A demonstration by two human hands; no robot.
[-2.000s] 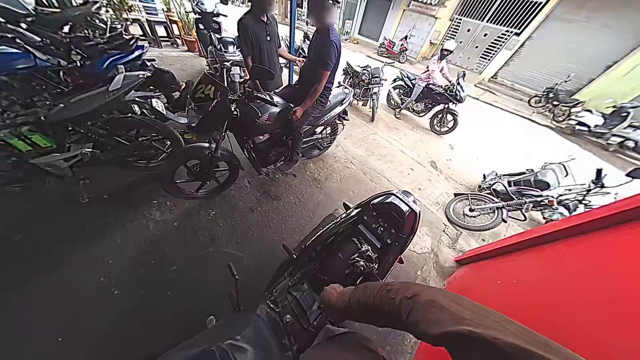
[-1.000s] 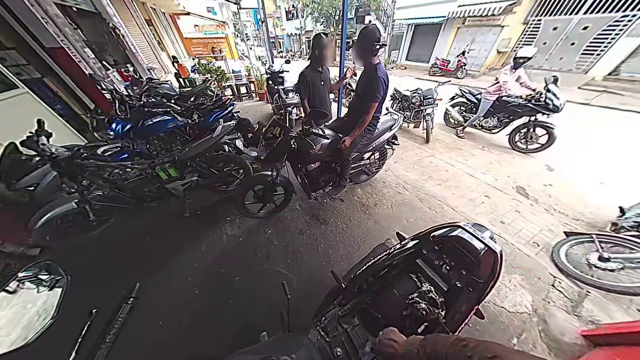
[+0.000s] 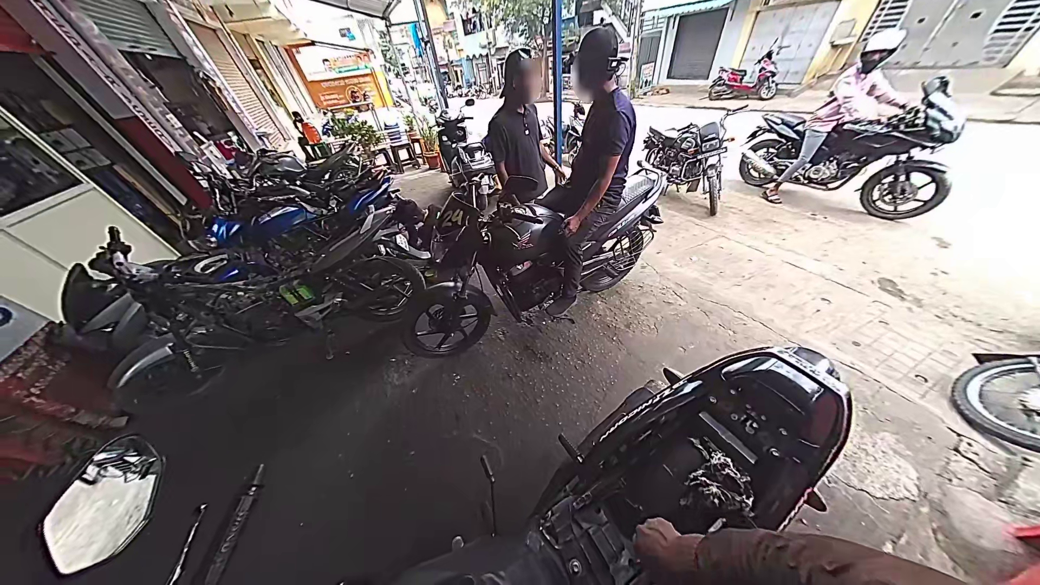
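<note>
Below me at the lower right, the rear of a black motorcycle (image 3: 812, 390) shows its frame and bare inner bay, with no seat on it. A crumpled whitish bundle (image 3: 719, 479), perhaps rag or wiring, lies in that bay. My right hand (image 3: 662, 544), at the end of a brown sleeve, rests at the bay's near edge with its fingers curled; whether it holds anything is hidden. My left hand is out of view. A mirror (image 3: 106, 504) shows at the lower left.
Ahead, one person (image 3: 605, 146) sits on a parked black motorcycle (image 3: 520, 244), and another person (image 3: 520, 138) stands beside it. Parked motorcycles (image 3: 276, 219) crowd the left. A helmeted rider (image 3: 865, 97) is on a motorcycle at the right. A wheel (image 3: 1003, 402) juts in at the right edge.
The view has swung left and up, bringing the mirror and shopfronts in. My right hand stays at the open bay of the motorcycle.
</note>
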